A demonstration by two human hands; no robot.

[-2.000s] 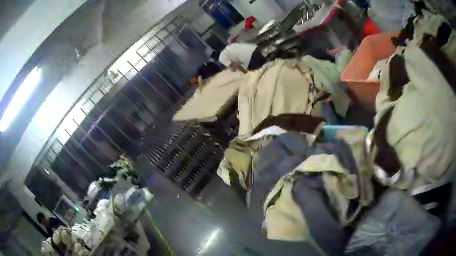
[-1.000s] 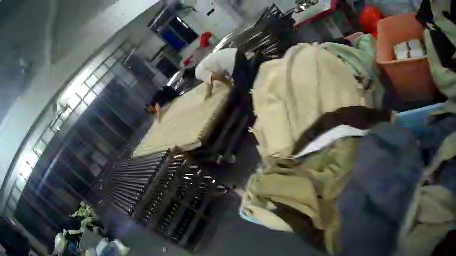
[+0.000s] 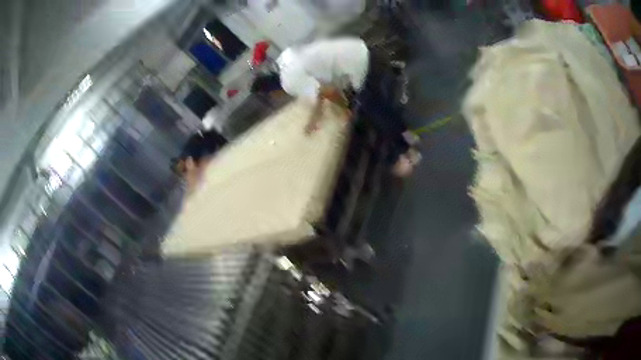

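Neither of my hands is in the picture. A pale cream cloth (image 3: pixel 260 183) lies flat over a dark rack ahead, left of centre. A person in a white top (image 3: pixel 327 63) bends over its far end with an arm on the cloth. Another dark-haired person (image 3: pixel 200 151) is at its left side, partly hidden. A second rack of bare metal rods (image 3: pixel 183 302) stands nearer, touching or close to the cloth's near edge. The picture is tilted and blurred.
A large heap of cream cloth (image 3: pixel 541 133) stands on the right, with brown and olive cloth (image 3: pixel 590 288) in front of it. An orange tub (image 3: pixel 618 31) is at the top right corner. Grey floor (image 3: pixel 436 232) with a yellow line runs between heap and racks.
The view has moved closer to the racks. The covered rack and the person in white look larger, the cream heap has shifted right, and the blue-grey cloth has left the picture.
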